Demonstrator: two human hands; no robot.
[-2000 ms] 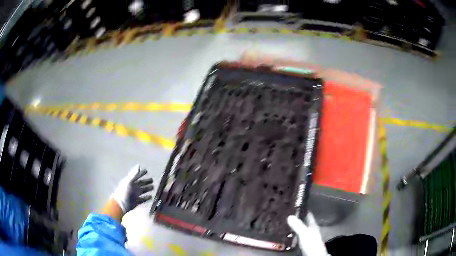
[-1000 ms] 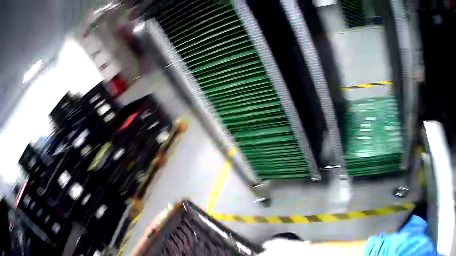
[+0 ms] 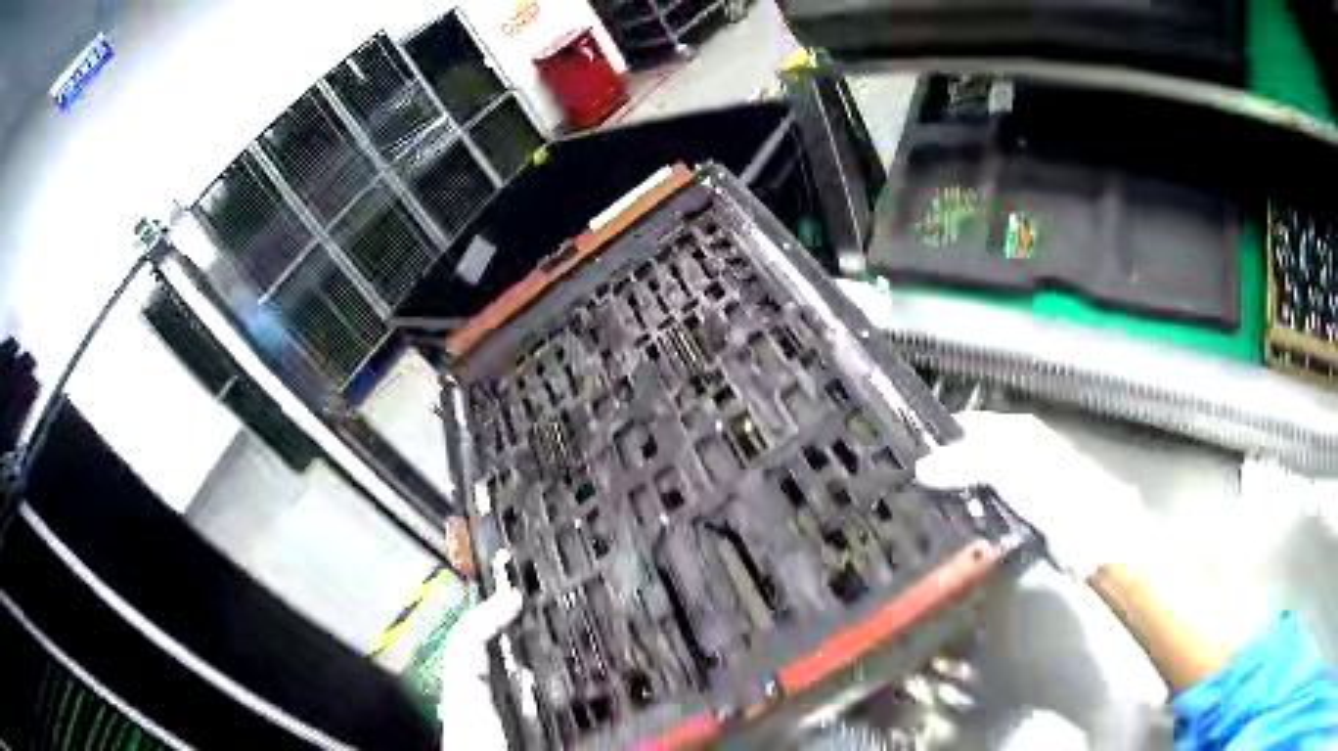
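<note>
An empty black wave-solder pallet (image 3: 660, 440) with many cut-outs and reddish-brown bars on two ends fills the middle of the view, tilted. My left hand (image 3: 479, 660), white-gloved, is on its lower left edge; the picture's bottom edge cuts it off. My right hand (image 3: 1013, 470), white-gloved, grips the right edge near the lower right corner, with the thumb on top and the fingers hidden. A blue sleeve shows beyond the right wrist.
A silver conveyor rail (image 3: 1115, 385) runs along the right. Behind it lie a black moulded tray (image 3: 1086, 220) with small sub-boards (image 3: 1021, 235) and a brown capacitor tray (image 3: 1303, 357). A wire-mesh partition (image 3: 345, 191), a red box (image 3: 581, 79) and dark racks stand beyond and left.
The view has swung from the floor, cart and green board racks to the conveyor. The pallet, low and mostly out of view one second ago, is now fully in front, held in both hands.
</note>
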